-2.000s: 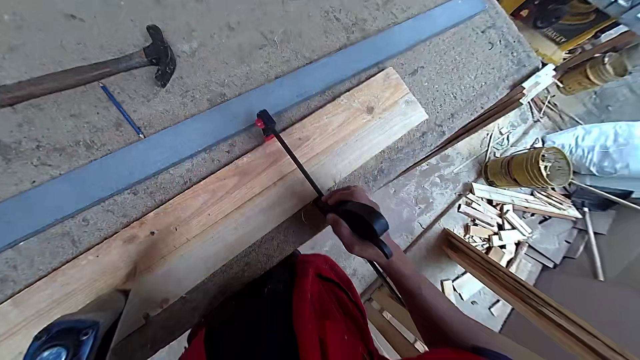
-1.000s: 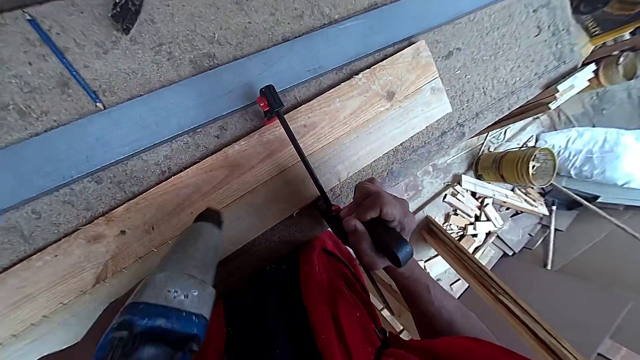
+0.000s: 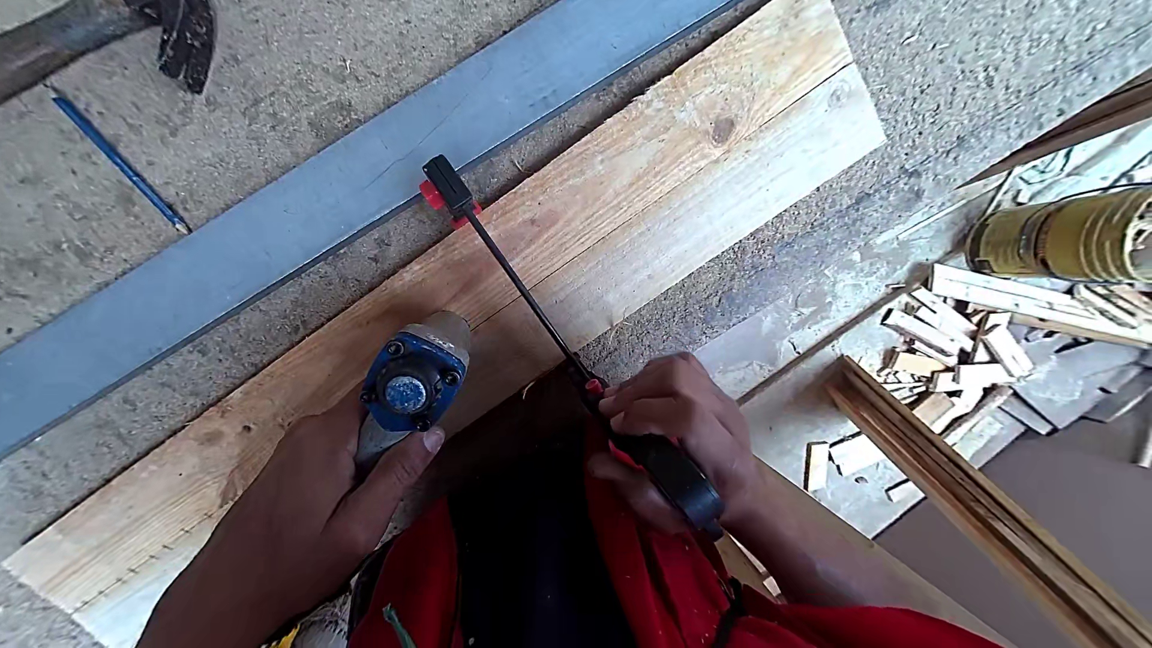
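My left hand [image 3: 342, 486] grips a blue and grey power or air tool [image 3: 409, 382], its nose over the seam between two boards. My right hand [image 3: 688, 432] is closed around the black handle of a bar clamp [image 3: 522, 288]. The clamp's bar crosses both boards, and its red-padded jaw [image 3: 450, 193] sits at the far edge of the upper wooden board [image 3: 648, 144]. The paler lower board [image 3: 720, 207] lies side by side with it. My hand hides part of the clamp's near end. A row of small marks runs along the boards at lower left.
A long grey metal bar [image 3: 297, 225] lies beyond the boards on the rough concrete surface. Past it are a blue pencil [image 3: 121, 162] and a hammer [image 3: 184, 40]. On the right are wood offcuts [image 3: 954, 342], a yellowish tin [image 3: 1053, 236] and long wooden strips [image 3: 972, 495] slanting past my right arm.
The blue tool has come from the lower left edge of view onto the boards near the clamp. My right hand has stayed on the clamp. The view has moved closer to the boards.
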